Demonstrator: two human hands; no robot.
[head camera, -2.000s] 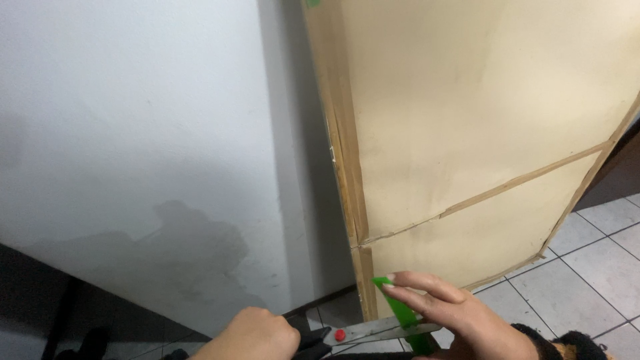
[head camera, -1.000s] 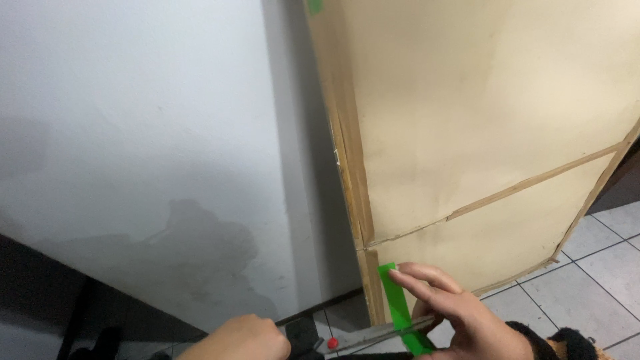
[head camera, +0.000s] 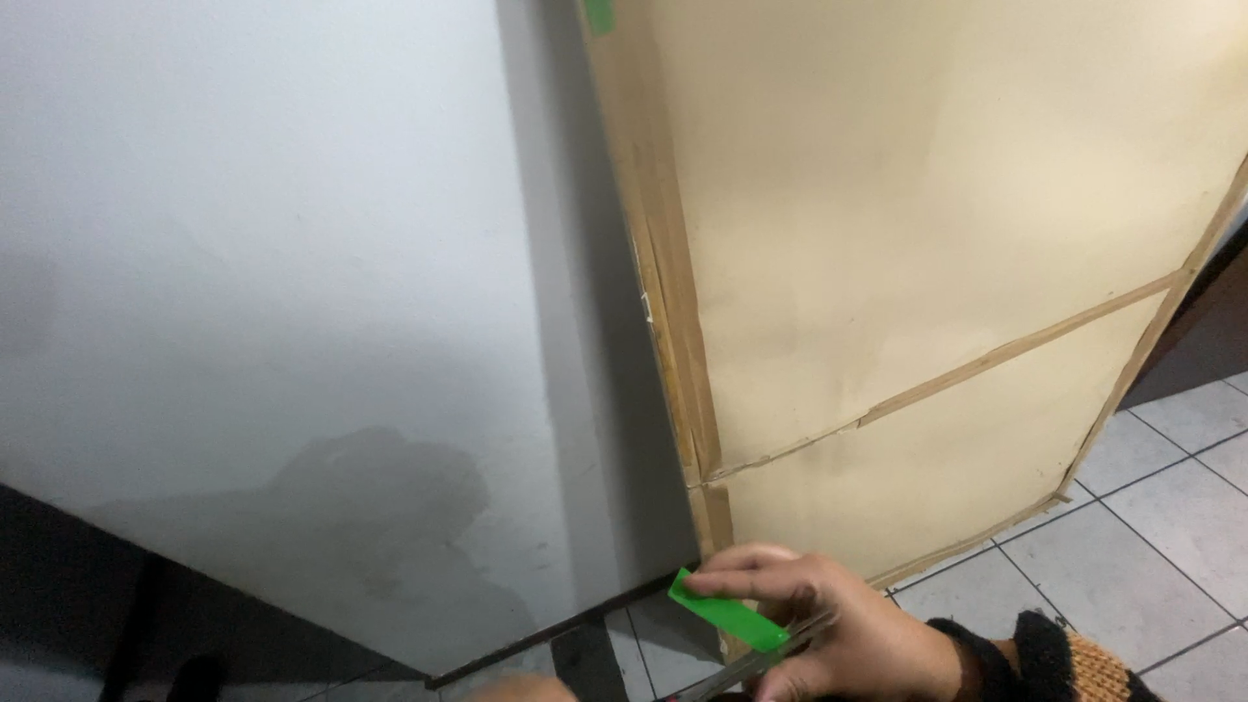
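My right hand (head camera: 829, 619) is at the bottom, right of centre, with a short strip of green tape (head camera: 726, 614) at its fingertips. The blades of a pair of scissors (head camera: 746, 671) lie by the same palm and cross the lower end of the tape. The red pivot sits at the bottom edge, and the scissors' handles are out of view. Only a blurred top part of my left hand (head camera: 517, 688) shows at the bottom edge, left of the scissors; its fingers are hidden.
A cream panel (head camera: 936, 214) edged with brown tape stands behind my right hand, a cracked, partly taped seam across it. Another piece of green tape (head camera: 599, 15) is stuck at its top left. A pale grey surface (head camera: 273, 244) fills the left. White floor tiles (head camera: 1160, 526) show at lower right.
The green strip has swung from nearly upright to slanting, its upper end now toward the left. My left hand has dropped mostly out of view.
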